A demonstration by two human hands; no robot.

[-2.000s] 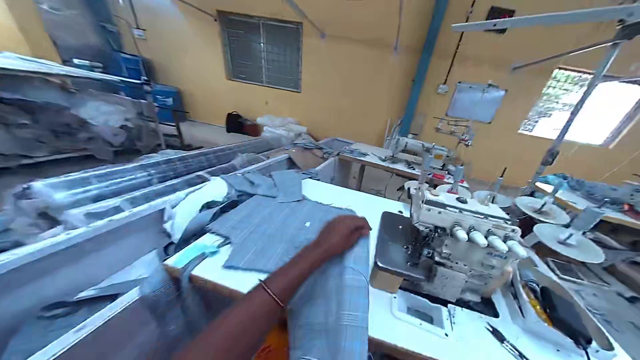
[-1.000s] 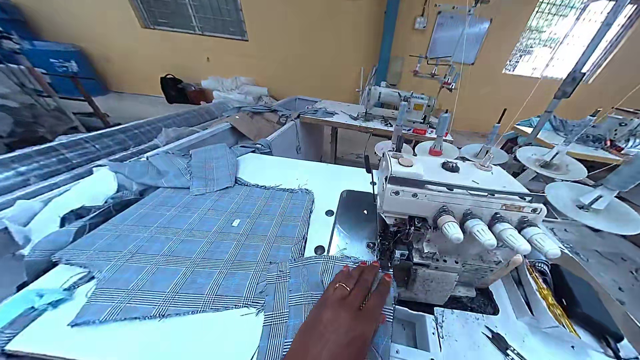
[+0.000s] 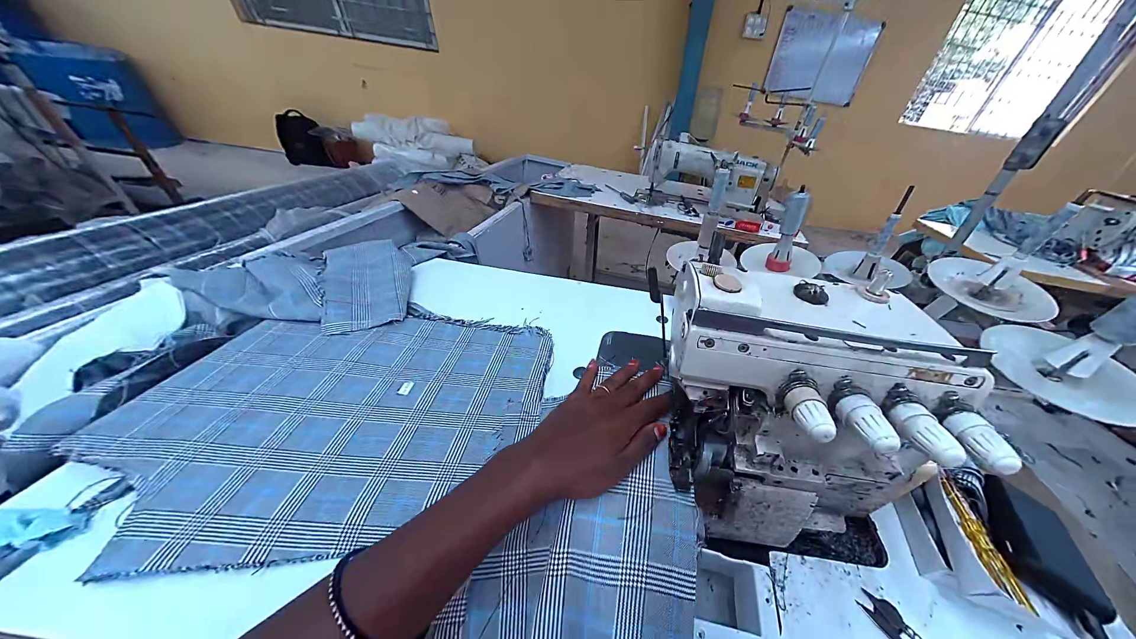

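Observation:
My left hand [image 3: 599, 435] lies palm down, fingers somewhat spread, on a strip of grey checked fabric [image 3: 621, 550] at the left side of a white overlock machine [image 3: 825, 328]. The fingertips are close to the machine's presser area, and the strip's far end overlaps its dark metal plate [image 3: 630, 348]. To the left, a larger piece of the same checked fabric [image 3: 355, 426], with frayed edges and a small white tag [image 3: 406, 388], is spread on the white table [image 3: 515, 284]. My right hand is out of view.
Thread snips [image 3: 886, 614] lie right of the machine's base, near a black case [image 3: 1047, 541]. Thread stands with white discs [image 3: 992, 288] rise behind. Fabric scraps [image 3: 266, 284] heap at the left, beside a grey bin [image 3: 506, 240]. Another sewing machine [image 3: 710, 169] stands farther back.
Since one second ago, my left hand and the fabric strip have moved forward along the machine's left side. Two seconds ago the hand lay on fabric farther from the machine. The view has shifted.

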